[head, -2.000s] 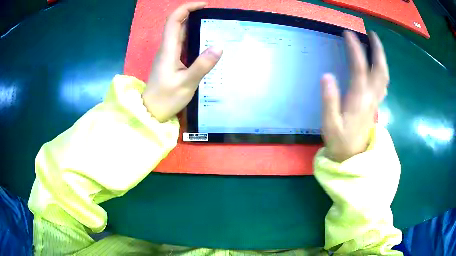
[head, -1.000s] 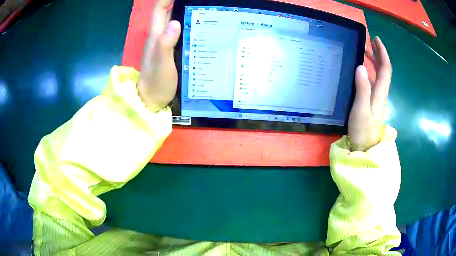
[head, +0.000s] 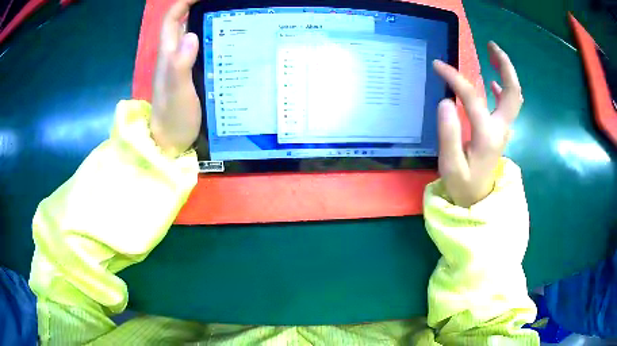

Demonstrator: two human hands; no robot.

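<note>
The tablet computer [head: 325, 165] lies on the red foam tray [head: 304, 199], its screen lit with overlapping pale windows on a blue desktop and a bright glare in the middle. A small white barcode label [head: 211, 166] is at its lower left corner. My left hand [head: 177, 98] grips the tablet's left edge, thumb at the bezel and fingertips partly cut off by the top of the picture. My right hand [head: 475, 132] is open at the tablet's right edge, its index finger raised by the right side of the screen and the other fingers spread.
The tray rests on a dark green shiny work surface [head: 304, 270]. Part of another red tray [head: 599, 91] shows at the right edge, and a red strip [head: 24, 17] at the top left. Blue cloth [head: 585, 304] shows at both lower corners.
The tablet and tray have shifted left in view, with my left hand still on the tablet. My right hand has come off the right edge and its fingers have spread. Overlapping windows replaced the full-screen one.
</note>
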